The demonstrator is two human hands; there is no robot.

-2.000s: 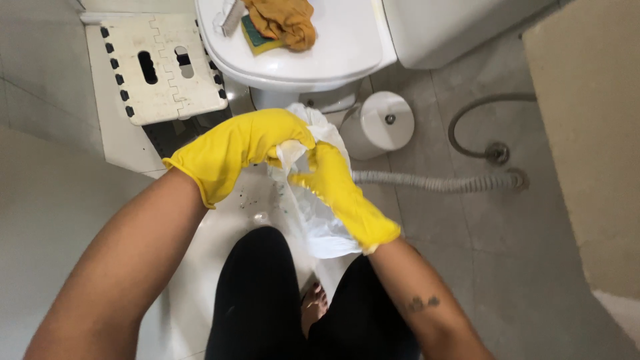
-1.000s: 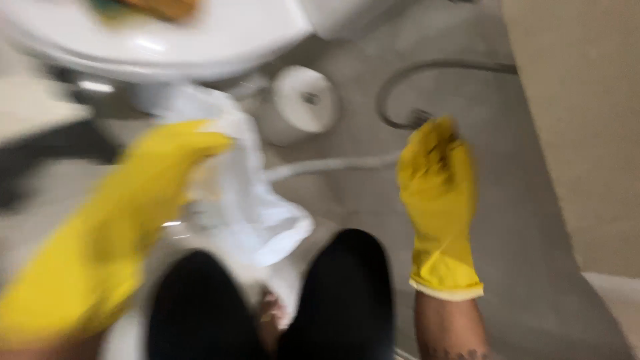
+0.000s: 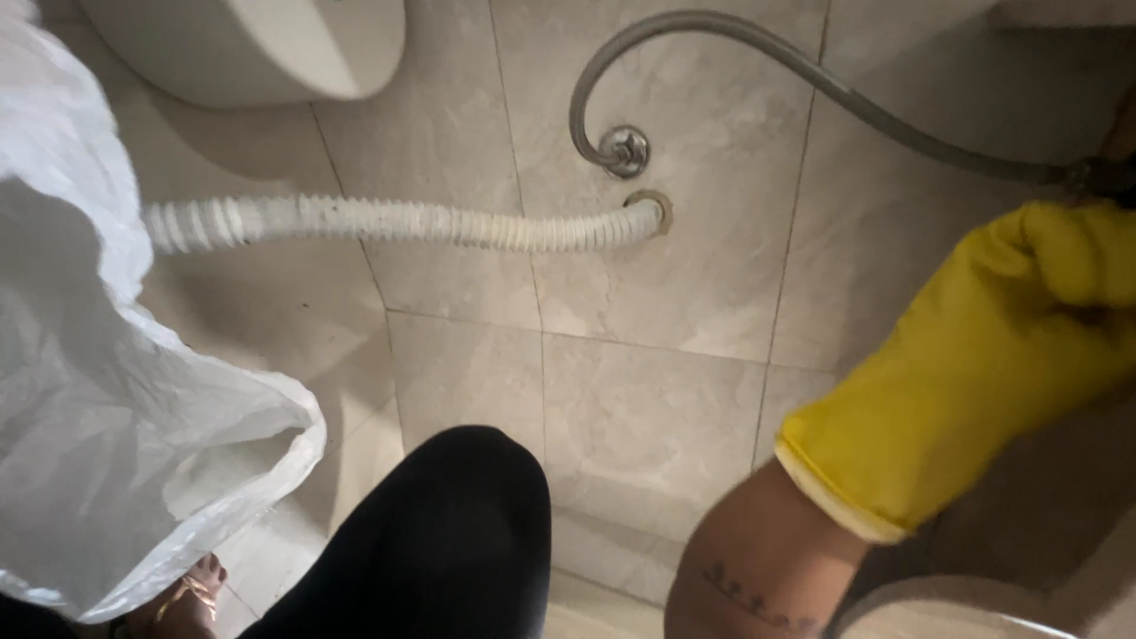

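My right hand (image 3: 1003,355), in a yellow rubber glove, reaches to the right edge, its fingers bent and partly cut off by the frame. Just above it, the grey flexible hose (image 3: 852,102) ends at a dark fitting near the fingertips; whether the glove touches it, I cannot tell. A white plastic bag (image 3: 98,382) with its mouth spread fills the left side. My left hand is out of the frame.
A ribbed white drain pipe (image 3: 408,222) runs from behind the bag to a wall hole. Above that hole is a chrome valve (image 3: 626,151). A white rounded container (image 3: 293,53) stands upper left. My black-clad knee (image 3: 453,524) is below. A pale curved rim (image 3: 950,608) shows lower right.
Both gloved hands were together at the white bag; then they parted, and my right hand moved away to the right. My left hand has left the view. The view has swung right.
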